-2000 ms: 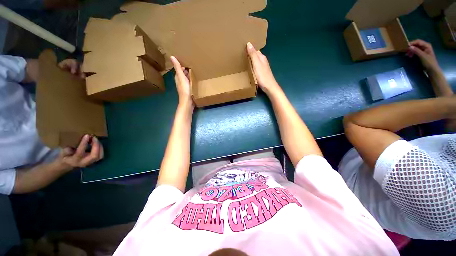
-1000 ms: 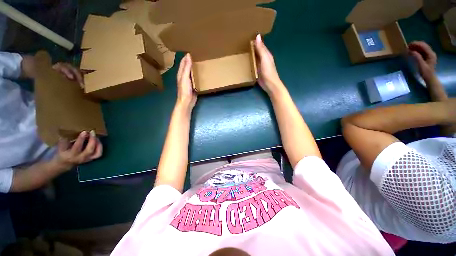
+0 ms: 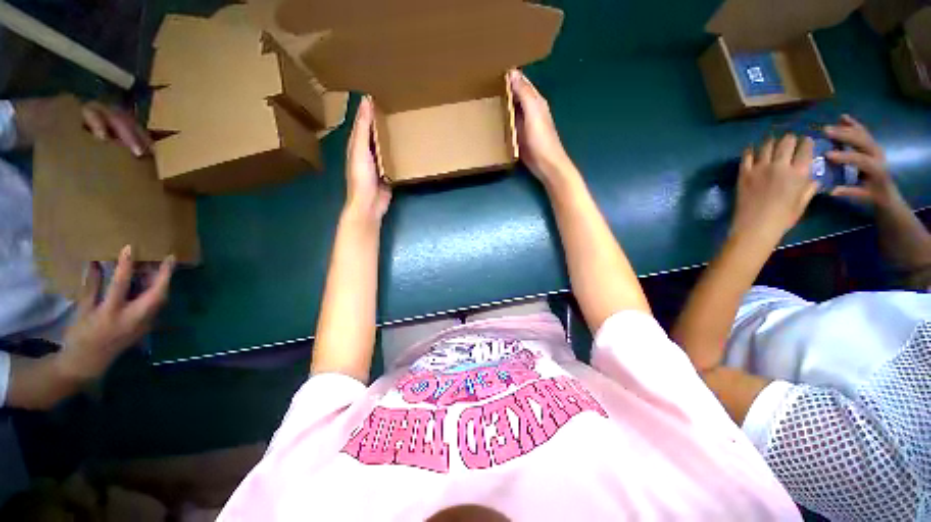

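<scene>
A brown mailer box stands open in front of me, its tray facing me. Its box lid rises from the back edge and leans away, with a rounded ear at the right. My left hand lies against the outside of the left side wall. My right hand presses flat against the right side wall, fingertips at its top edge. The tray is empty inside.
Stacked boxes stand left on the green tabletop. A person at the left holds a brown cardboard piece. A person at the right has both hands on a blue-grey packet, below an open box holding a blue card.
The mailer box has shifted slightly left and towards the back, and its lid is tipped more forward than at first. The right neighbour's hands have closed on the packet. The left neighbour's lower hand has opened.
</scene>
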